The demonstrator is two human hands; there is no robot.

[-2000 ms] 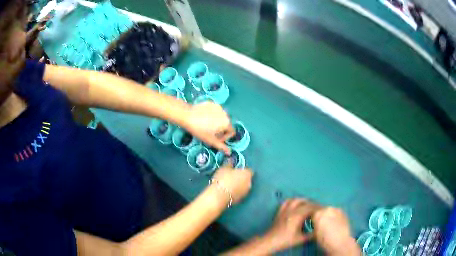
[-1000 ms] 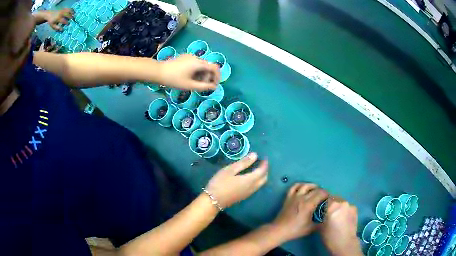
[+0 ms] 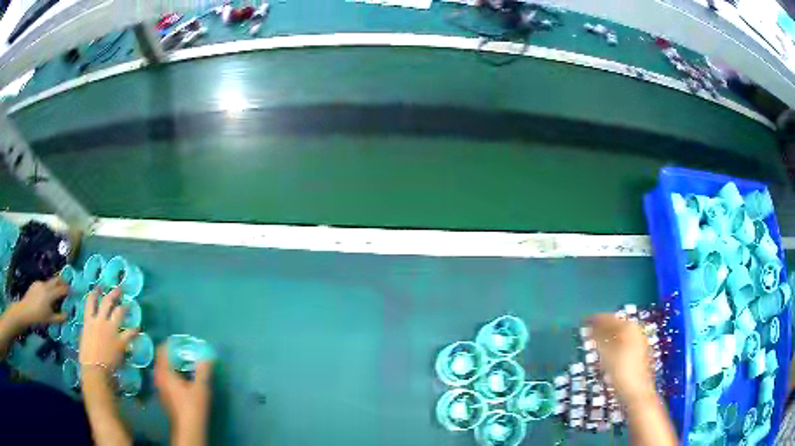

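Note:
My left hand is near the lower left, holding a turquoise housing upright between thumb and fingers. My right hand is over the silver motors, which are massed beside the blue bin. Its fingers point down and are blurred, so whether they hold a motor is hidden. Several turquoise housings stand together left of the motors, with spokes and a hub inside.
A blue bin of loose turquoise housings is at far right. A neighbour's hands are among housings at far left, near black parts. A small dark part lies on the bench. A whitish rail runs behind.
The view has swung right, bringing the whole blue bin in. My hands were together around a housing; now they are far apart, the left with a housing, the right over the motors.

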